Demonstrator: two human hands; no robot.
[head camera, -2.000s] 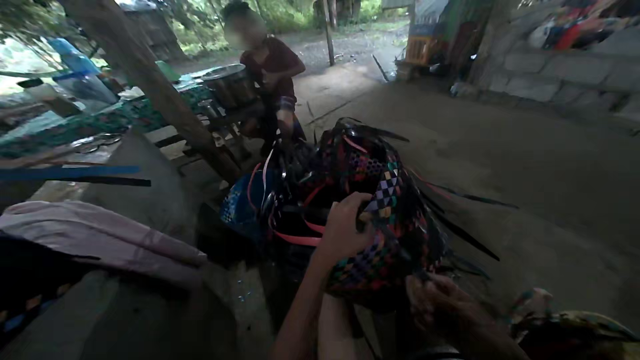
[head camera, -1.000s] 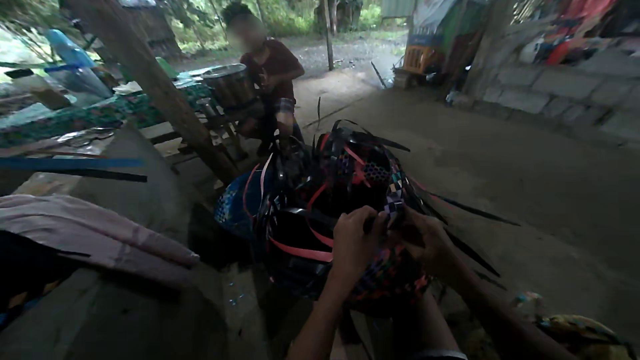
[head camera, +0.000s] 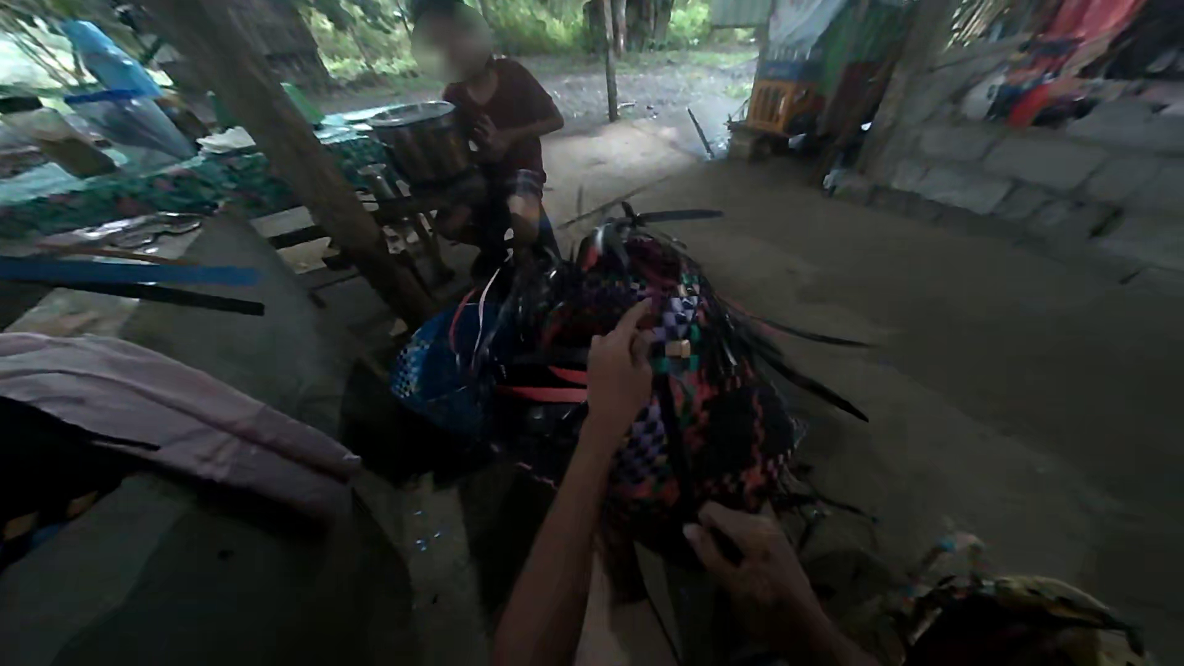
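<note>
A basket woven of black, red, purple and green plastic strips sits in front of me, with loose strip ends sticking out at its top and right side. My left hand rests on its rim, index finger extended over the purple and white checks; whether it pinches a strip is hidden. Low at the basket's near side is my right hand, fingers curled, with a dark strip running down toward it. A blue woven basket stands against the left side of the dark one.
A person in a dark red shirt sits beyond the baskets, beside a large metal pot. A wooden post slants at the left before a cloth-covered table. Pink cloth lies at left. A concrete block wall stands at right.
My right hand has come down from the basket's rim, where both hands were close together one second ago, to its lower near side. My left hand stays near the rim, now with its index finger extended.
</note>
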